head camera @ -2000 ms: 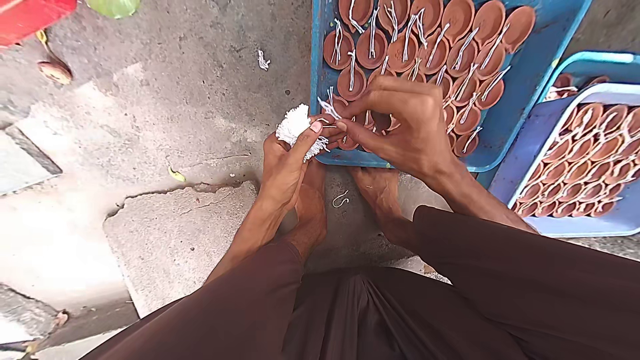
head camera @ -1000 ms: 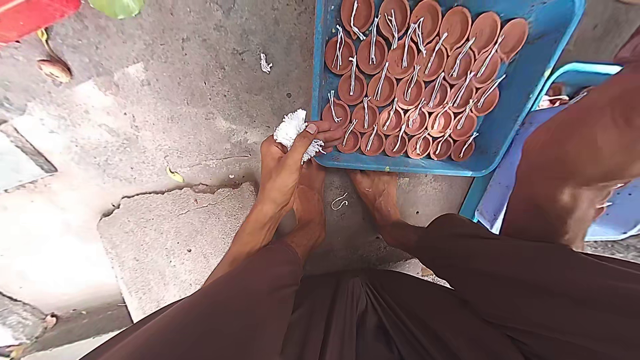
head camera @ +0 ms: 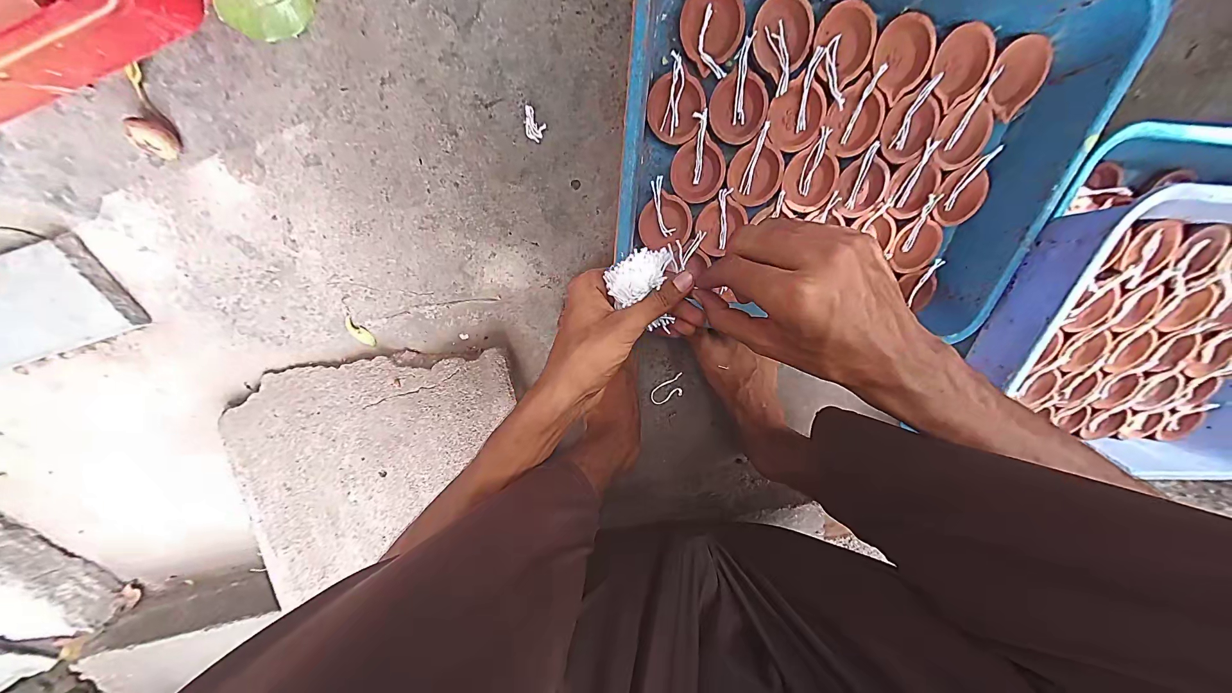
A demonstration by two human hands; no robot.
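My left hand (head camera: 616, 322) grips a bundle of white cotton wicks (head camera: 638, 278) beside the near left corner of a blue plastic tray (head camera: 630, 144). My right hand (head camera: 799, 289) meets it at the fingertips, thumb and fingers pinched by a few white strands (head camera: 685, 252); whether it holds them is hard to tell. Rows of small clay oil lamps (head camera: 698, 170) fill much of the tray, with white wicks lying in or across many of them. My right hand hides part of the nearest rows.
At the right, a pale purple tray (head camera: 1064, 289) holds more clay lamps with wicks, near another blue tray (head camera: 1107, 144). A rough stone slab (head camera: 366, 462) lies left of my feet. A red plastic container (head camera: 96, 43) stands at the top left. Loose wicks (head camera: 534, 124) lie on the concrete.
One second ago my right hand was low at the right, over the purple tray; it is now back at my left hand's fingertips. My left hand has kept hold of the wick bundle.
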